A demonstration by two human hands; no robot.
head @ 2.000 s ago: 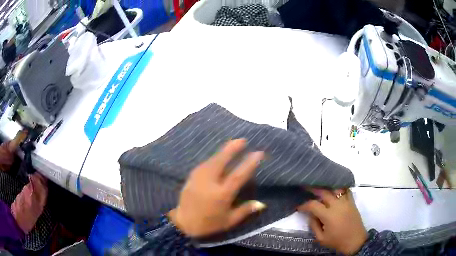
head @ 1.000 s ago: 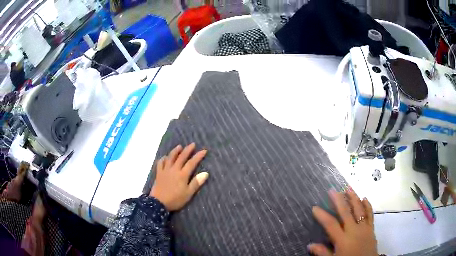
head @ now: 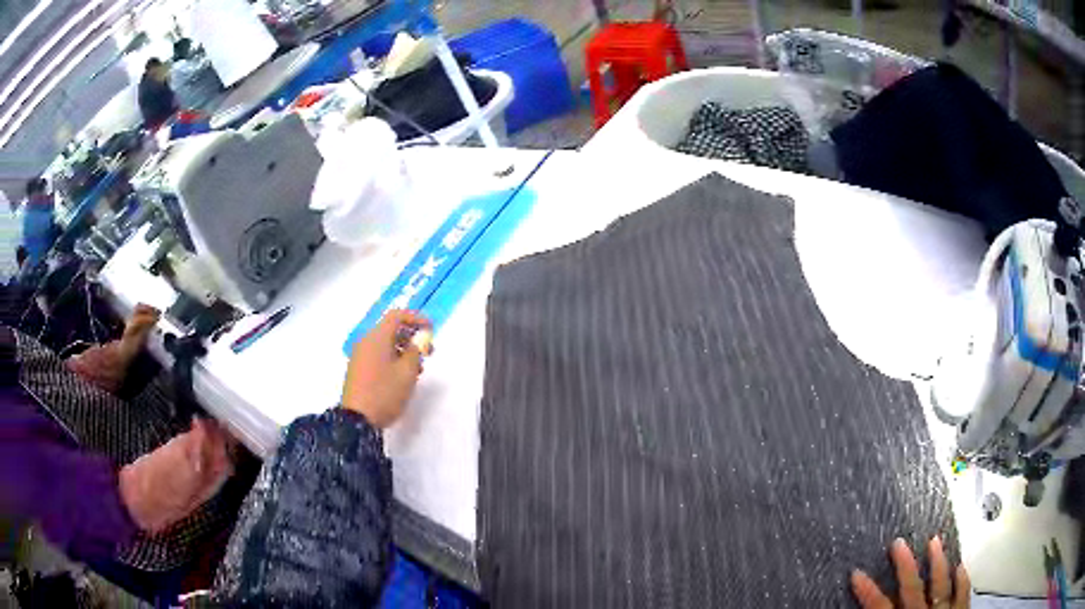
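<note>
A dark grey pinstriped garment panel [head: 702, 405] lies spread flat on the white machine table [head: 440, 458], its lower end cut off by the picture's bottom edge. My left hand [head: 390, 366] is off the panel, to its left over the table near the blue label, with fingers curled and a pale cover on the thumb tip. I cannot tell whether it holds anything. My right hand [head: 914, 583] rests on the panel's lower right part, fingers apart, cut off by the bottom edge. The white sewing machine head [head: 1026, 345] stands right of the panel.
Snips [head: 1054, 573] lie at the lower right edge. A white bin [head: 666, 110] behind the table holds checked and dark cloth. At left are a neighbouring machine [head: 244, 214], a white plastic bag [head: 359, 184] and another person's sleeves [head: 66, 476]. A red stool [head: 637, 62] stands behind.
The view has swung left. My left hand has lifted off the panel and moved left. My right hand is now lower in the picture. The panel, folded two seconds ago, lies open and flat.
</note>
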